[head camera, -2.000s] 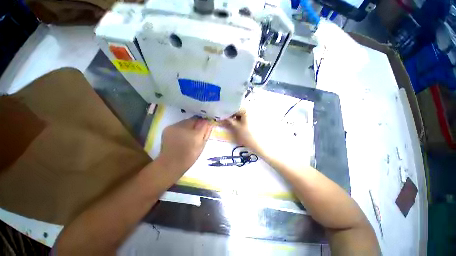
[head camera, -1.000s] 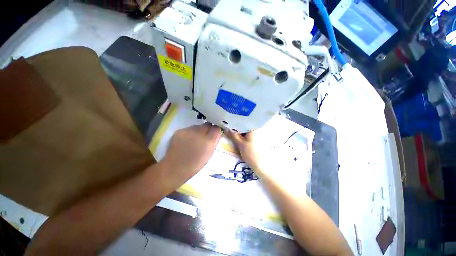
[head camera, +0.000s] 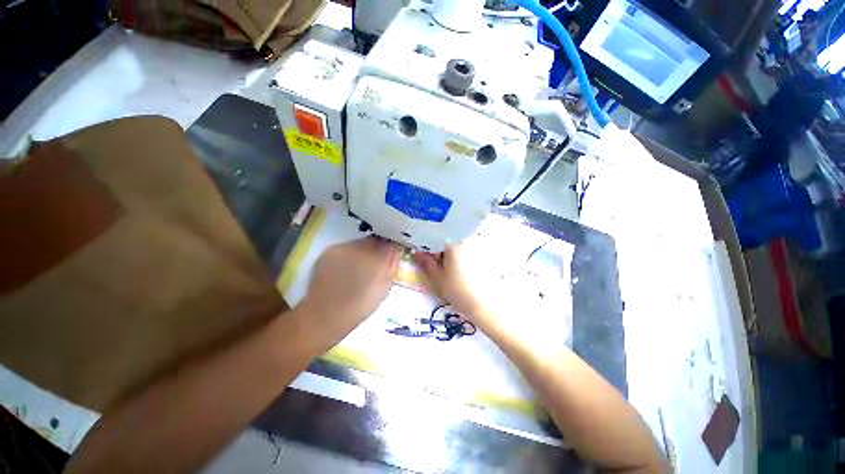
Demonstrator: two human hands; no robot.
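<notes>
My left hand (head camera: 357, 278) and my right hand (head camera: 443, 276) meet under the front of the white machine head (head camera: 431, 148). Their fingertips are close together at the needle area, partly hidden by the head. I cannot see what, if anything, they hold. The dark thread snips (head camera: 431, 326) lie on the white template (head camera: 491, 356) just in front of my hands, with black cord looped beside them. A brown bag panel (head camera: 139, 287) with a reddish-brown patch (head camera: 56, 218) lies at the left, beside my left forearm.
The dark grey bed plate (head camera: 598, 296) surrounds the template. A small dark brown patch piece (head camera: 721, 429) lies at the table's right. Folded brown panels (head camera: 222, 20) are at the back left. A control screen (head camera: 646, 48) stands behind, and a blue air hose (head camera: 574, 63) curves near the head.
The view has shifted, so the machine head appears lower and the screen now shows. My hands stay together under the head, with little visible movement. The snips stay on the template.
</notes>
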